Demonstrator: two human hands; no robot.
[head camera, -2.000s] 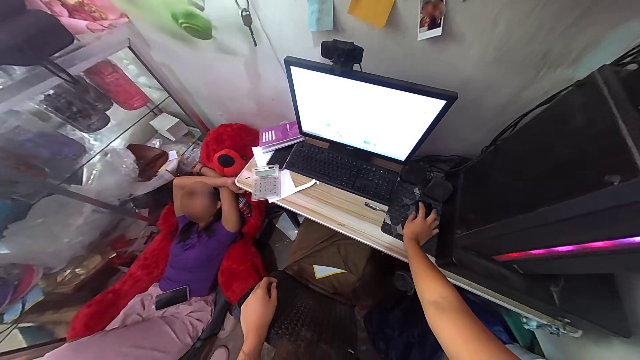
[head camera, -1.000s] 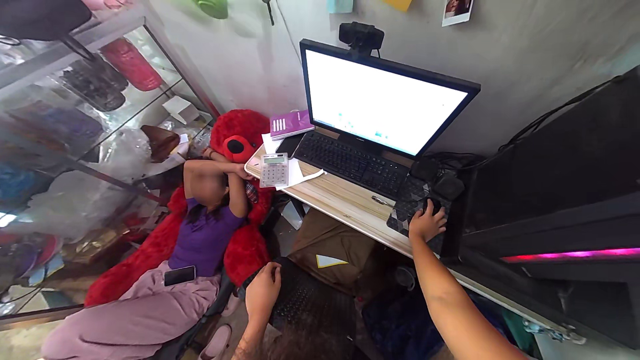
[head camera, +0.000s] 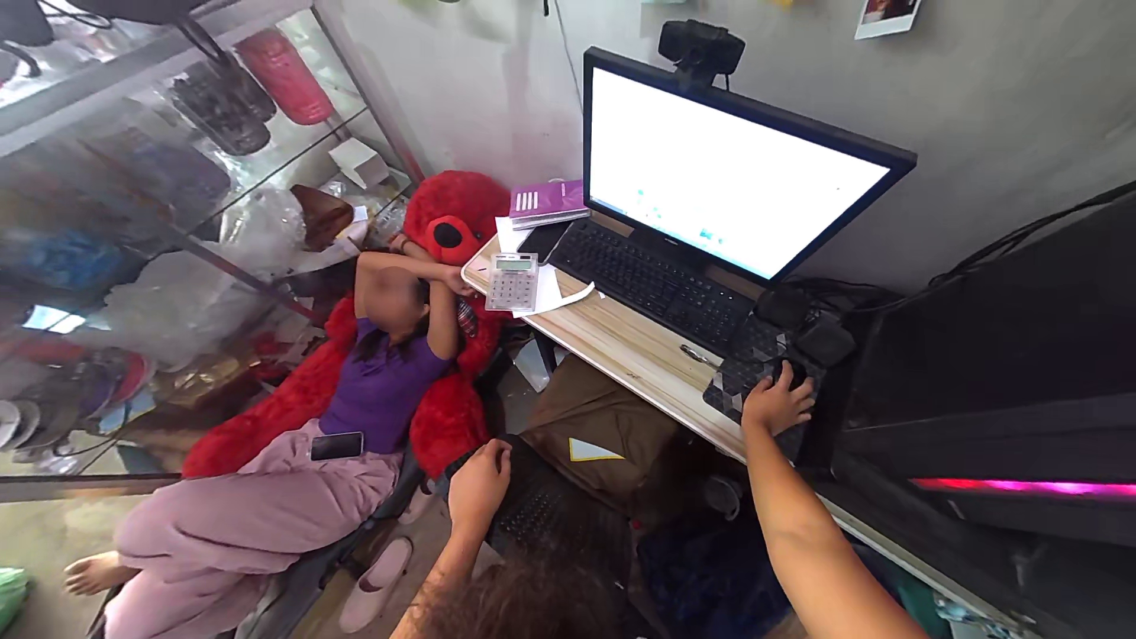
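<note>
My right hand (head camera: 778, 401) rests over a dark computer mouse (head camera: 788, 374) on a patterned mouse pad (head camera: 729, 388), at the desk's right part. My left hand (head camera: 480, 479) lies low beside the dark seat or lap area, its fingers curled; whether it holds anything cannot be seen. A black keyboard (head camera: 652, 284) lies in front of a lit monitor (head camera: 723, 169) with a webcam (head camera: 701, 49) on top. To the left on the desk (head camera: 621, 342) are a calculator (head camera: 512, 282), loose white papers and a purple box or book (head camera: 548, 202). A small metal item (head camera: 698, 355) lies near the mouse pad.
A person in a purple shirt (head camera: 377, 390) reclines against a big red teddy bear (head camera: 453, 213), arms raised to the head, a phone (head camera: 337, 446) on the lap. A glass display case (head camera: 177, 222) stands at left, a black computer case (head camera: 1003, 399) at right. Below the desk is a brown bag (head camera: 595, 426).
The view has shifted somewhat. My right hand stays on the mouse and my left hand stays low beside the seat.
</note>
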